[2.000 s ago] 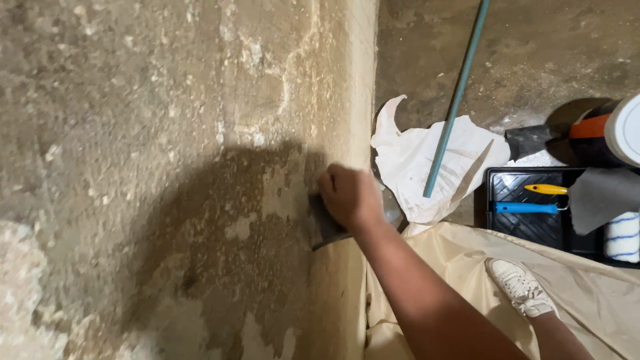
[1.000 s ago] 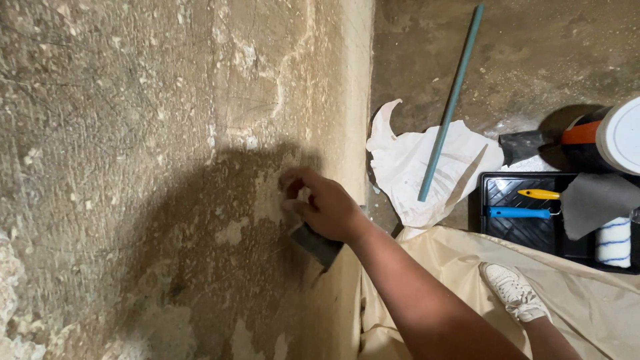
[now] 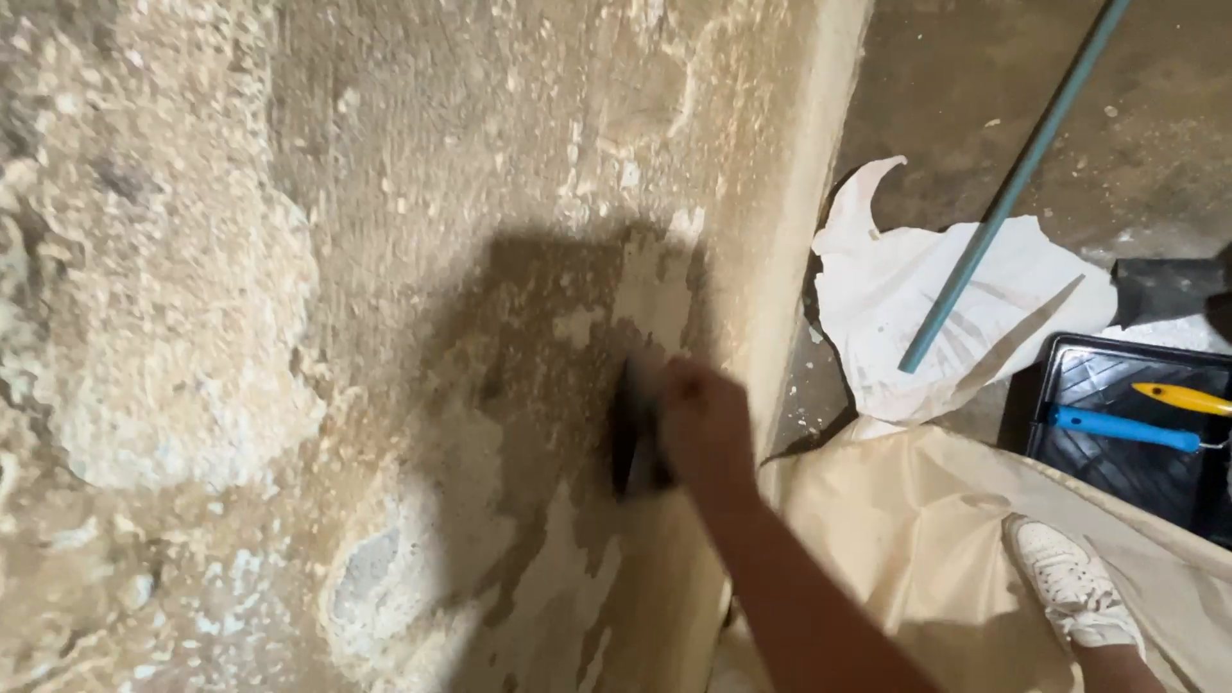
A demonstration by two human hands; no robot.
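My right hand (image 3: 710, 423), blurred by motion, is closed on a dark, flat piece, seemingly abrasive paper (image 3: 635, 433), at the lower middle of the view. The piece lies against or very close to a rough, stained wall (image 3: 385, 192) with flaking plaster; contact cannot be told exactly. Pale smooth patches (image 3: 654, 279) show on the wall just above the hand, inside the shadow of my arm. My left hand is out of view.
To the right, a teal pole (image 3: 1011, 188) crosses a torn white sheet (image 3: 866, 279) on the floor. A black paint tray (image 3: 1044, 385) holds a blue-handled tool (image 3: 1126, 428) and a yellow-handled one (image 3: 1184, 397). A beige drop cloth (image 3: 895, 520) lies under a white shoe (image 3: 1073, 582).
The dark piece, below my hand a second ago, is now at its left side. The view has shifted left, and the bucket and the striped roller have left it.
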